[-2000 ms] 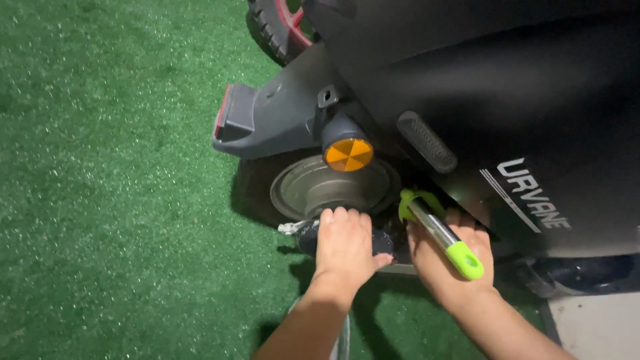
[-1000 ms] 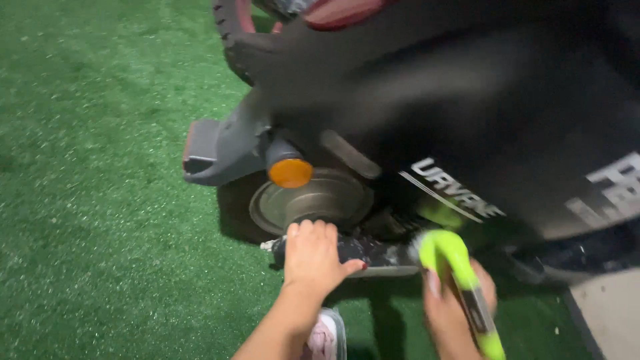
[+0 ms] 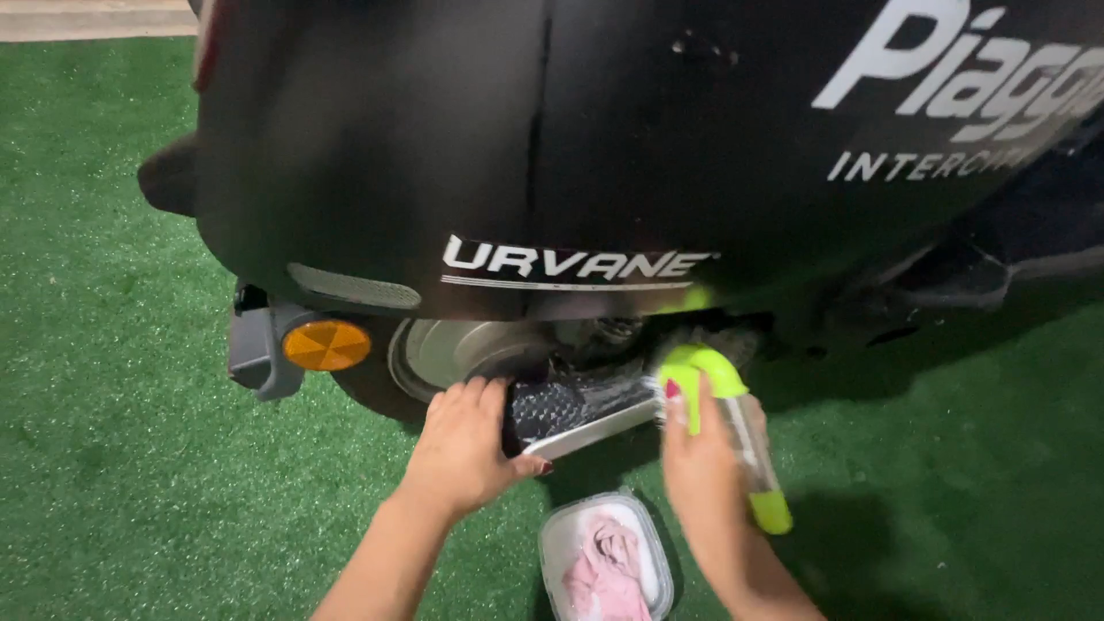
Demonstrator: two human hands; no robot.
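A black textured part with a pale metal edge (image 3: 548, 410), wet or soapy on its surface, juts out low on the black scooter (image 3: 414, 155). My left hand (image 3: 470, 444) grips its left end, thumb at the pale edge. Around a brush with a lime-green head and a clear and green handle (image 3: 759, 457) closes my right hand (image 3: 707, 457). The brush head touches or nearly touches the right end of the black part; its bristles are blurred.
On green artificial turf (image 3: 138, 483) stands a clear plastic tub (image 3: 664, 561) holding a pink cloth (image 3: 608, 565) and white suds. A wheel (image 3: 431, 354) and an orange reflector (image 3: 326, 345) are left of my hands. A pale ledge (image 3: 95, 19) lies at the upper left.
My right hand has brought the brush back to the black part from lower right. My left hand stays on the part. The view has shifted toward the scooter's side panel, and the tub shows more fully.
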